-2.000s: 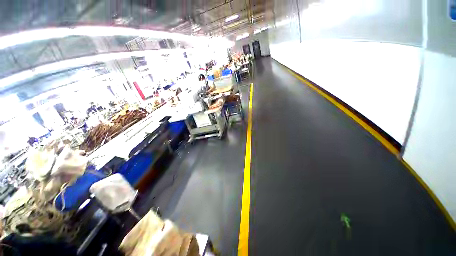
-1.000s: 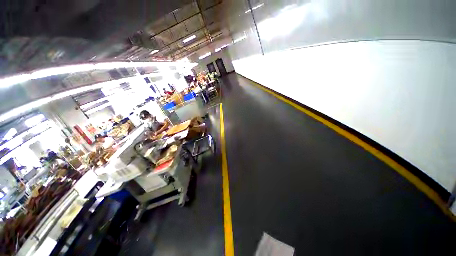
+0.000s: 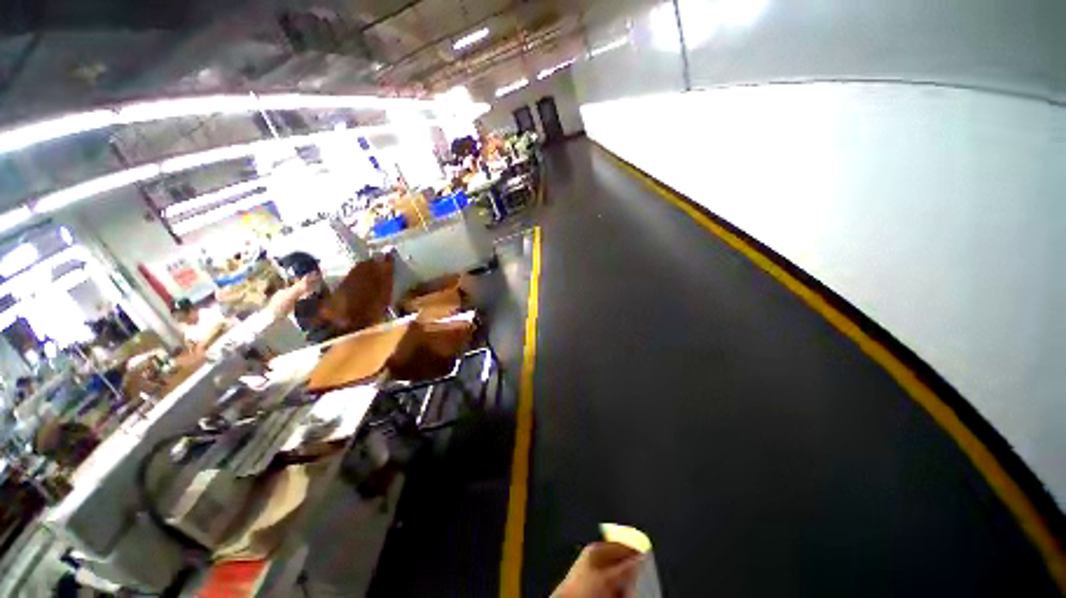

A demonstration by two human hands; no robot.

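My left hand [image 3: 594, 572] shows at the bottom edge, a little right of the middle, cut off by the frame. Its bent fingers hold a small white paper slip [image 3: 645, 577] whose top edge looks yellowish. The slip stands out on the right side of the fingers, and its lower part is out of the picture. The wrist is hidden, so the side of the hand is judged from its position. My right hand is not in view.
A dark aisle floor [image 3: 701, 386] runs ahead between yellow lines [image 3: 525, 432], with a white wall [image 3: 888, 199] at the right. At the left are brown bag pieces [image 3: 365, 355] on a table, a metal-legged stand [image 3: 485, 371] and a seated person [image 3: 299, 280] handling a brown piece.
The tables at the left have come closer, and the brown pieces look larger. The paper slip stays at the bottom edge, and fingers now show around it. The seated person holds a brown piece raised.
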